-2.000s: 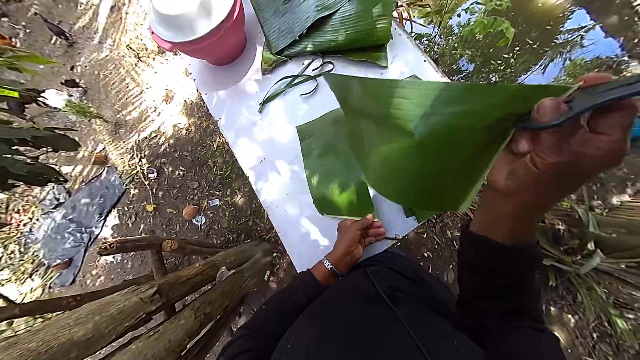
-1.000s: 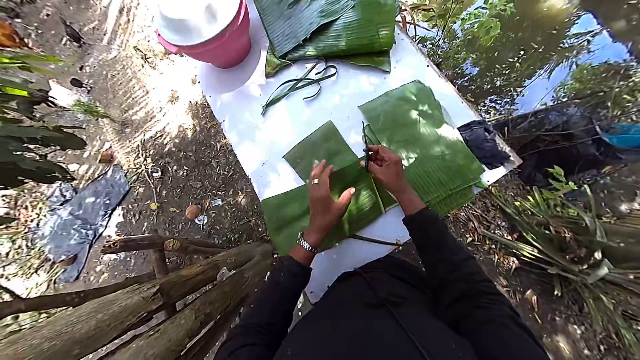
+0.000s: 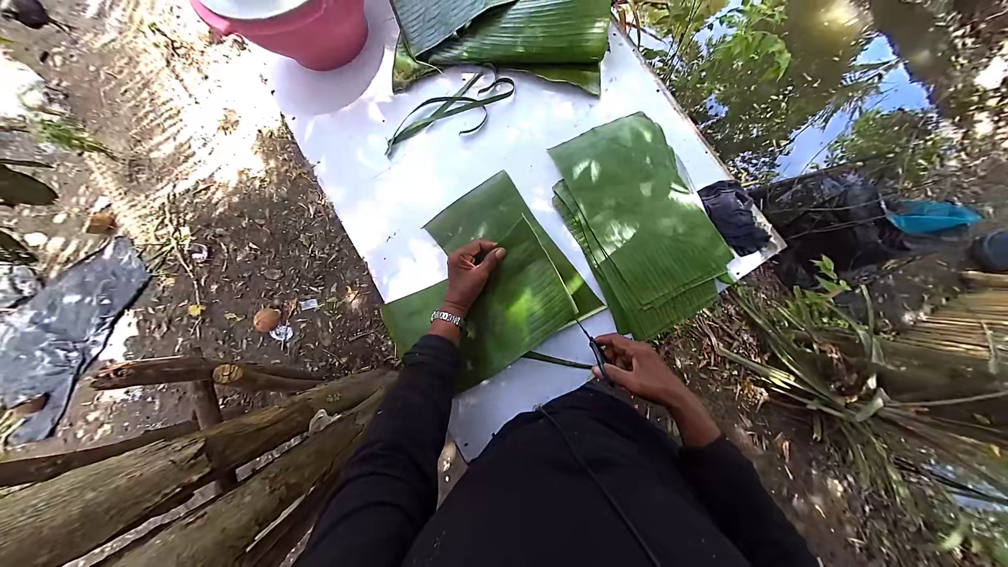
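Note:
My right hand holds dark-handled scissors, their tips at the lower right corner of a broad green leaf piece, probably banana leaf. My left hand rests on that piece, fingertips curled; whether it pinches the leaf I cannot tell. Beneath it lies another cut leaf piece, its upper part showing. A stack of cut leaf pieces lies to the right on the white tabletop. A narrow leaf strip lies by the near edge, left of the scissors.
Larger folded leaves lie at the table's far side, with thin curled leaf strips before them. A pink bucket stands at the far left. Log rails run at lower left. A dark cloth or plastic touches the right corner.
My right hand has moved with the scissors from the middle of the leaf towards me, to its near right corner. My left hand's spread fingers have curled. The view has shifted closer.

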